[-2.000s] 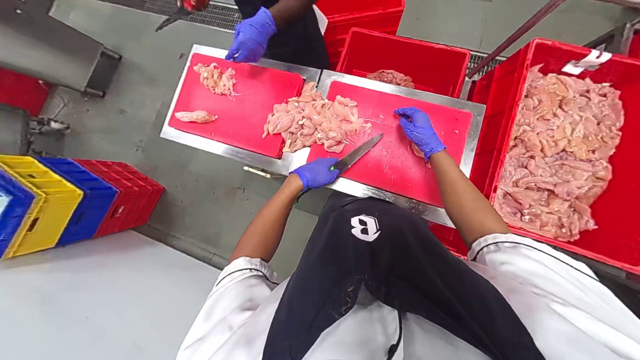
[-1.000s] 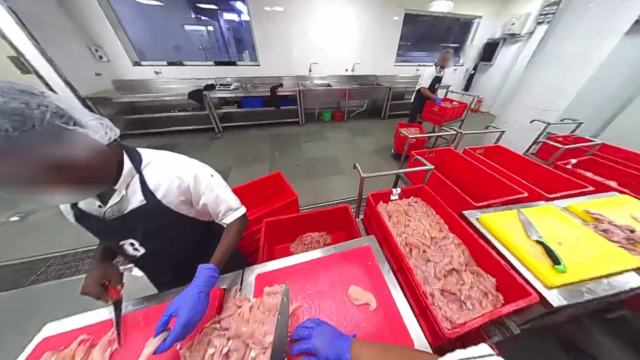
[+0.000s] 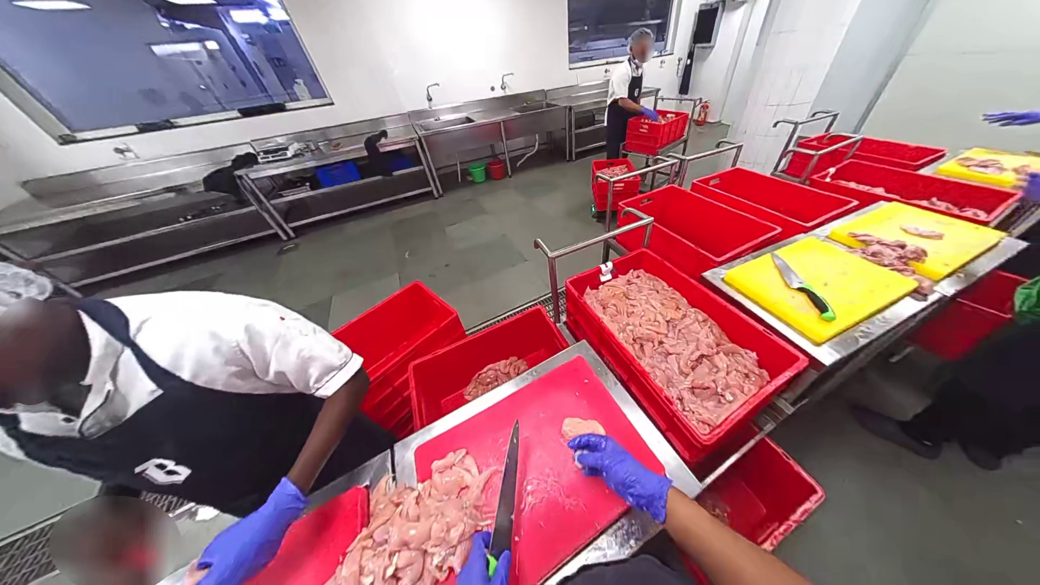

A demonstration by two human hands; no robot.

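Note:
My left hand (image 3: 484, 561), in a blue glove at the bottom edge, grips the green handle of a long knife (image 3: 506, 479); its blade points away over the red cutting board (image 3: 561, 504). Farther right, my right hand (image 3: 624, 473), also gloved in blue, has its fingertips at a small piece of raw chicken (image 3: 582, 428) near the board's far right part. Whether the fingers grip it, I cannot tell. A heap of raw chicken pieces (image 3: 418, 516) lies left of the blade, across the board's left edge.
Right of the board stands a red crate (image 3: 780, 357) heaped with raw chicken (image 3: 674, 341). Beyond its rim, a knife (image 3: 804, 286) lies on a yellow board (image 3: 756, 284). A co-worker (image 3: 244, 390) leans in close at left, a gloved hand (image 3: 253, 536) near the heap. Another person (image 3: 630, 89) stands at far crates.
My right hand now touches the small chicken piece, which lay apart from it a second ago. The co-worker's gloved hand has moved off the heap. The view has tilted up since the first frame.

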